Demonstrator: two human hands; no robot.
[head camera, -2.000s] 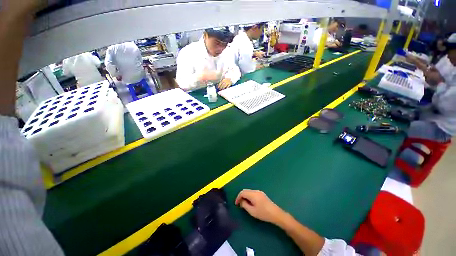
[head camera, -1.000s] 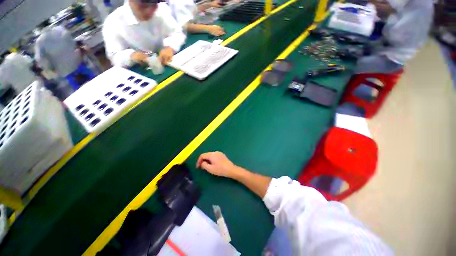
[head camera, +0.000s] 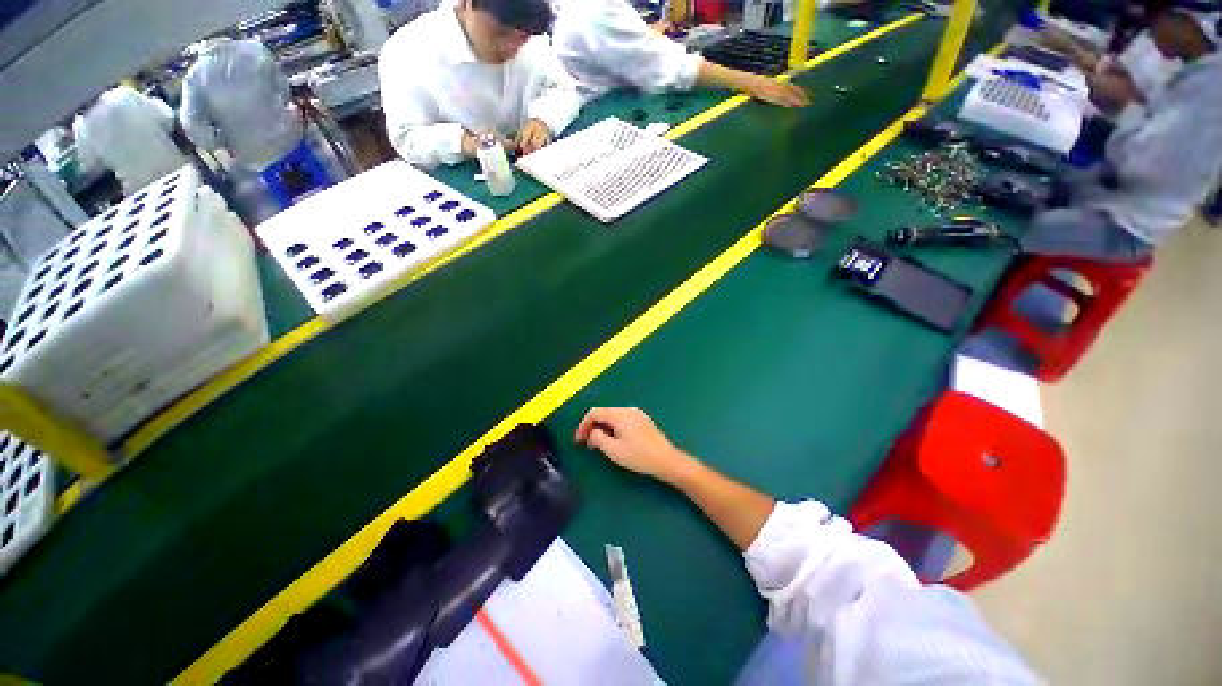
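Several black pieces [head camera: 523, 503] overlap in a row along the yellow edge at bottom centre, partly over a white paper sheet [head camera: 570, 623]. A thin orange-red stick [head camera: 507, 646] lies on the paper, and a narrow pale strip [head camera: 623, 596] lies at its right edge. My right hand [head camera: 626, 440] rests on the green bench just right of the nearest black pieces, empty, with its fingers loosely curled. My left hand is not in view.
A black panel [head camera: 925, 295], grey oval pads [head camera: 793, 235] and a pile of small metal parts [head camera: 938, 174] lie farther right. Red stools [head camera: 985, 469] stand beside the bench. Across the dark green belt [head camera: 402, 375] are white foam trays [head camera: 375, 239] and a person [head camera: 449, 87].
The view has turned right and down, bringing the paper, orange-red stick and pale strip into view. The raised left arm has left the picture. My right hand stays beside the black pieces.
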